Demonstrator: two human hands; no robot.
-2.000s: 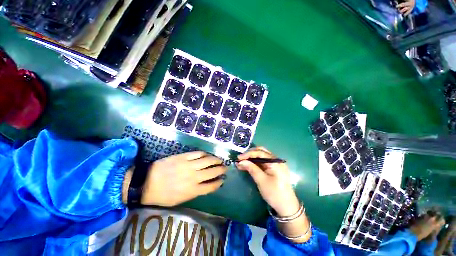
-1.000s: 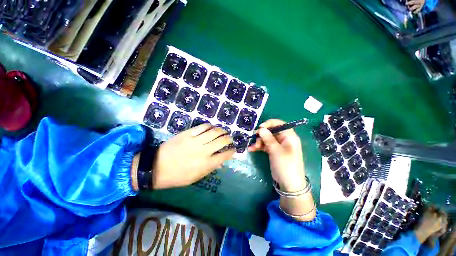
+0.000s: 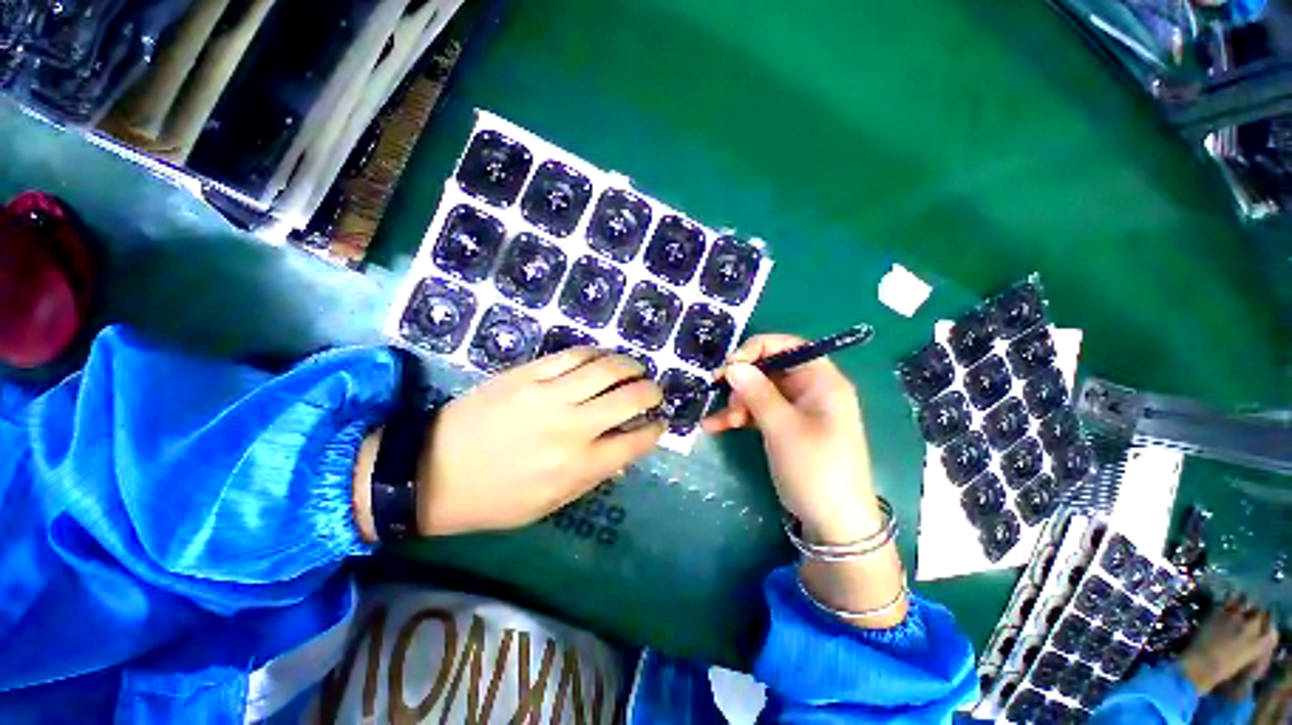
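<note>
A white carrier sheet [image 3: 612, 181] holds glossy black rounded parts [image 3: 592, 288] in a grid on the green bench. My right hand [image 3: 801, 425], with bracelets, holds a thin dark pen-like tool [image 3: 822, 344]; its tip end is at the sheet's lower right corner part [image 3: 686, 402]. My left hand [image 3: 531, 439] lies over the sheet's lower edge, fingertips beside that corner part, covering some parts of the bottom row. Whether its fingers grip anything is hidden. A clear sheet with small dark rings [image 3: 588, 524] lies below my left hand.
A stack of black trays and sheets [image 3: 269, 106] stands upper left, a red object [image 3: 40, 276] at far left. A small white square [image 3: 904, 290] lies right of the sheet. More loaded sheets [image 3: 1003, 425] and a metal bar [image 3: 1204, 422] are at right. Another person's hand [image 3: 1230, 640] shows lower right.
Both hands have moved up from the ring sheet to the carrier's lower right corner since the oldest frame. The tool has tilted upward. Over the last second the hands have barely moved.
</note>
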